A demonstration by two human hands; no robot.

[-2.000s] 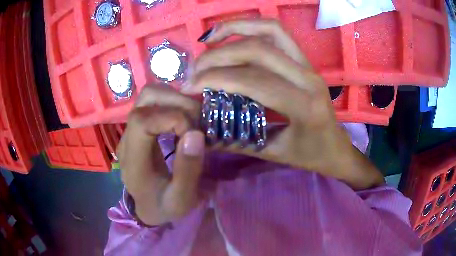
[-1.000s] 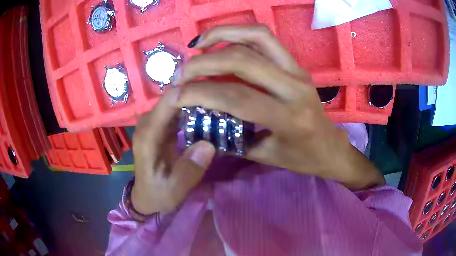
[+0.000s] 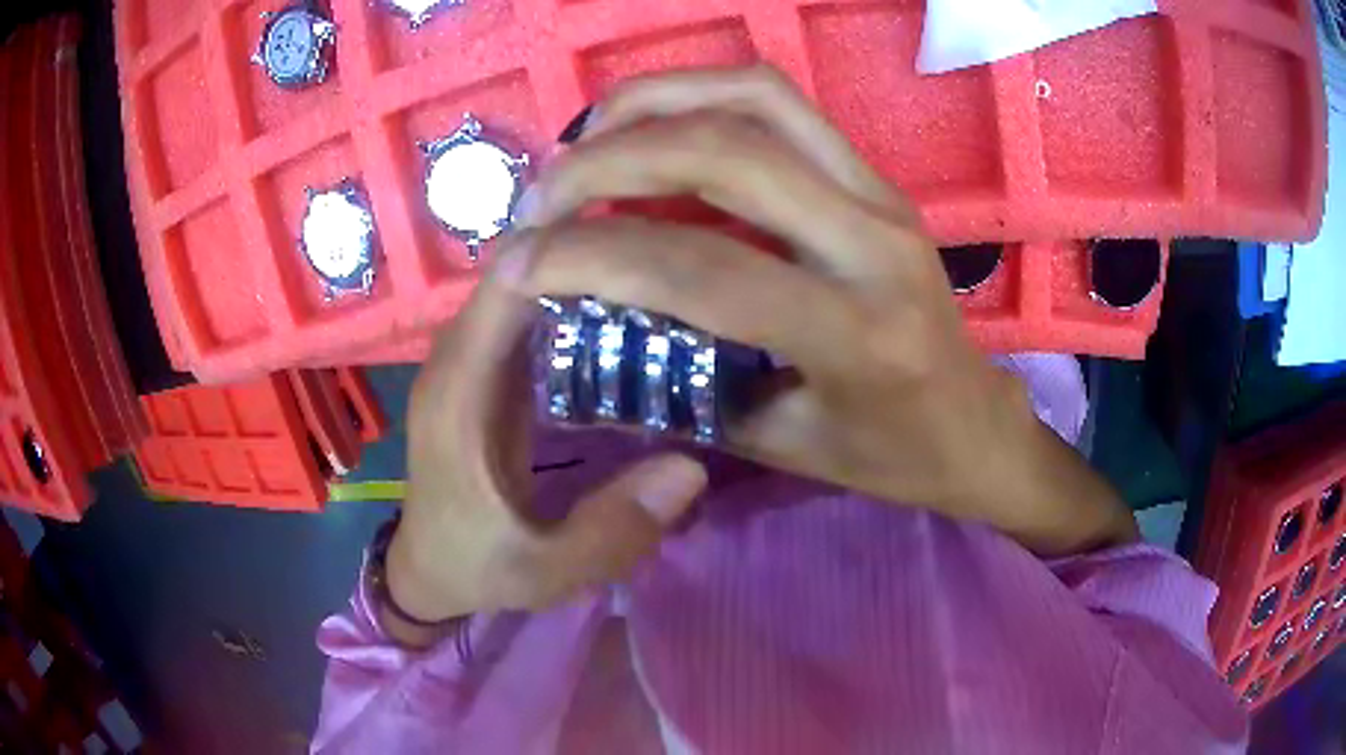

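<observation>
My right hand (image 3: 827, 317) arches over a stack of several watch heads (image 3: 627, 369) and holds it edge-on. Silver metal edges and lugs show, with dark bands between them. My left hand (image 3: 495, 487) is curved at the stack's left end. Its fingers meet my right fingertips, and its thumb is apart below the stack. Whether the left fingers grip the stack is hidden. A red-orange compartment tray (image 3: 428, 288) lies behind my hands, with bright-faced watch heads (image 3: 473, 189) in left pockets.
A white cloth or paper (image 3: 1019, 27) lies on the tray's upper right. Another tray beneath (image 3: 1048, 317) shows dark round watch glasses. Stacked trays (image 3: 45, 251) stand at left. A tray of dark watch heads (image 3: 1284, 568) is at lower right, with papers (image 3: 1314, 317) above.
The stack and my left hand have shifted left from the earliest frame. My left thumb was on the stack's lower edge a second ago and is now off it, further right.
</observation>
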